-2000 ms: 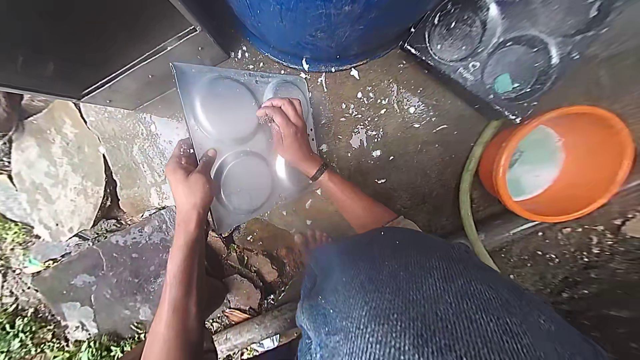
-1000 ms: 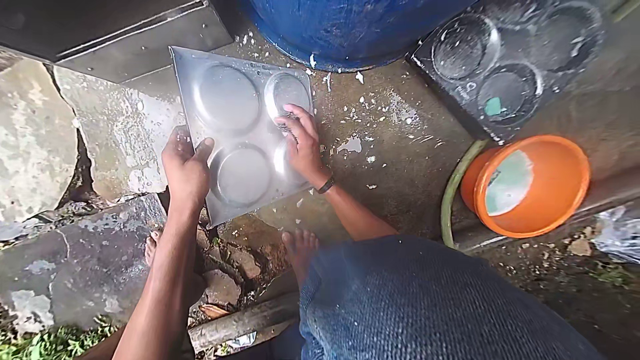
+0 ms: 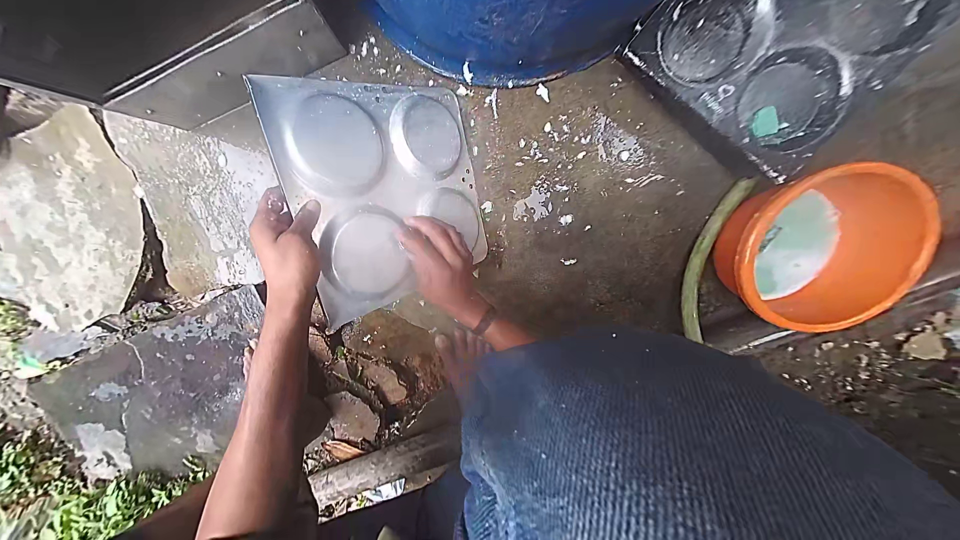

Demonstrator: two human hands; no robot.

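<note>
A grey metal plate with several round raised or sunken shapes (image 3: 390,199) is tilted over the wet ground. My left hand (image 3: 286,244) grips its left edge, thumb on the face and the other fingers behind. My right hand (image 3: 442,262), with a dark band at the wrist, lies on the plate's face at the lower round shapes; whether something small is under its fingers is hidden. An orange bucket (image 3: 911,247) with whitish-green liquid (image 3: 799,247) stands to the right. A dark sheet with similar round shapes (image 3: 720,90) lies at the upper right, a small green piece (image 3: 765,121) on it.
The base of a blue drum (image 3: 510,45) stands at the top. A dark metal box (image 3: 225,71) is at the upper left. A green hose (image 3: 701,262) curves beside the bucket. Flat stones (image 3: 67,217) lie at the left, and a bare foot (image 3: 457,356) is below the plate.
My right hand has moved down the plate from its upper right round shape to the lower ones. My left hand still holds the left edge.
</note>
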